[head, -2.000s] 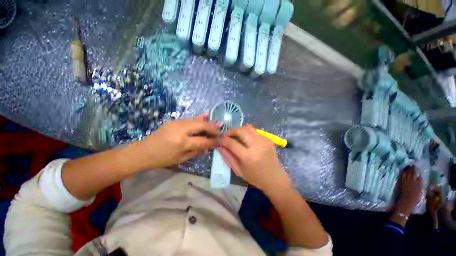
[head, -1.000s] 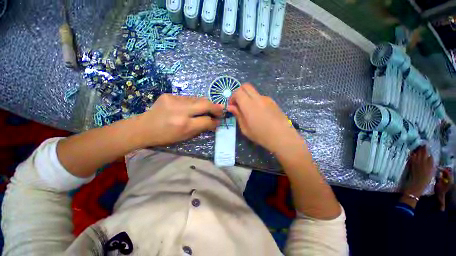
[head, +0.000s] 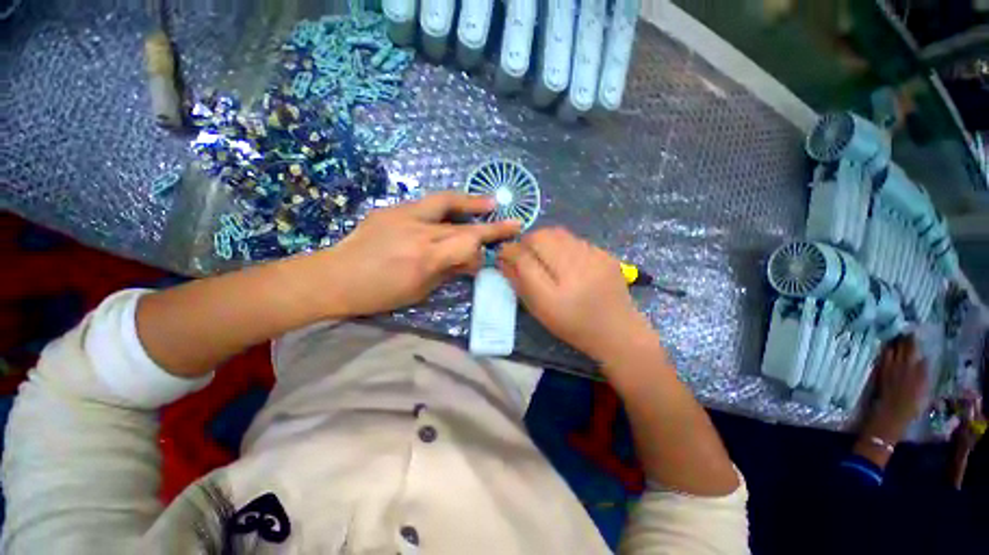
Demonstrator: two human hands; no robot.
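Note:
A pale blue-green handheld fan lies on the bubble wrap in front of me, its round grille pointing away and its handle towards me. My left hand holds the fan's neck from the left, with fingers stretched over the lower edge of the grille. My right hand is at the neck from the right, with its fingers curled in. The fingers hide the neck and any small part there. A screwdriver with a yellow handle lies right of my right hand, partly hidden by it.
Dark small parts and pale blue-green brackets lie heaped at the left. A tan-handled tool lies beyond them. Fan handles stand in a row at the far edge. Stacked fans and another person's hand are at the right.
My left fingers have spread over the grille's lower edge, and my right fingers have come down from beside the grille to the neck. More of the screwdriver's yellow handle shows.

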